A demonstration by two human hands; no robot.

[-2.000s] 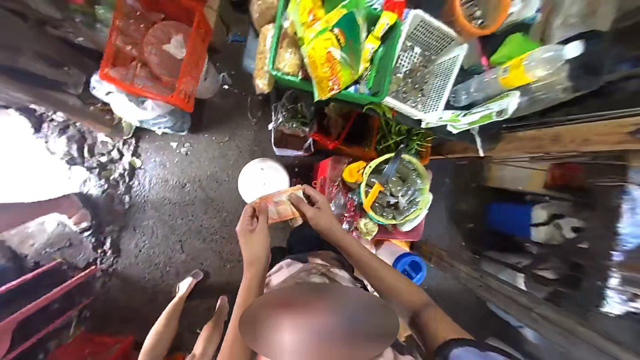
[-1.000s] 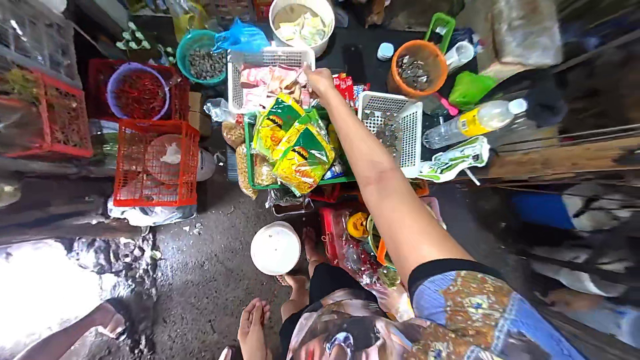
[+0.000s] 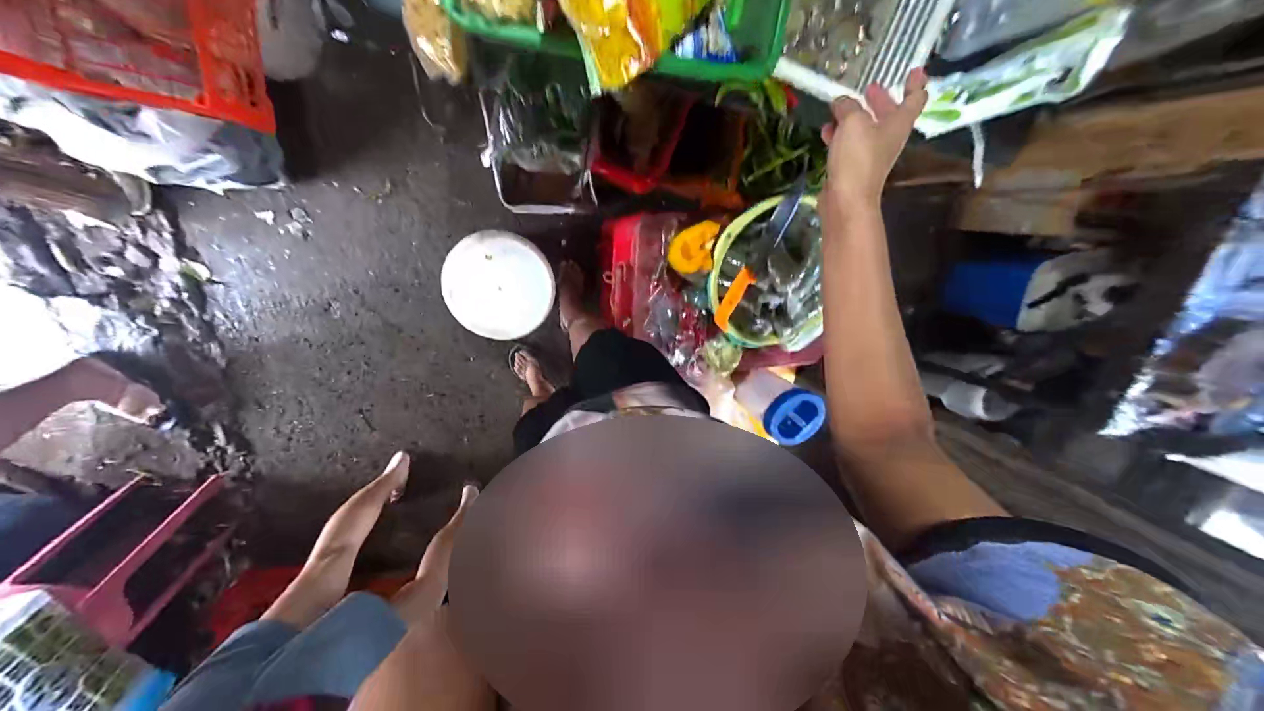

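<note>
My right hand (image 3: 874, 133) is stretched forward at the near corner of a white plastic basket (image 3: 913, 44), its fingers spread over the rim; no object shows in it, and whether it grips the rim is unclear. The basket holds small, dull pieces I cannot identify. To its left stands a green plastic basket (image 3: 731, 67) with yellow-and-green packets (image 3: 622, 39). Nearer me, a yellow-green-rimmed tub (image 3: 736, 222) holds clear plastic and an orange-handled tool (image 3: 734, 299). My left hand is not visible; part of a bare arm (image 3: 430, 667) shows beside the blurred oval.
A round white lid (image 3: 498, 284) is left of a person's foot. A red crate (image 3: 232, 69) stands at the upper left, and a pink plastic stool (image 3: 118, 592) at the lower left. A blue-lidded container (image 3: 794, 416) sits below the tub. Another person's legs (image 3: 336, 533) are at lower left.
Two seconds ago both hands held an orange banknote; one second ago my right hand reached to a farther white basket. It is now at the nearer one. My left hand has left view. The view has tilted down.
</note>
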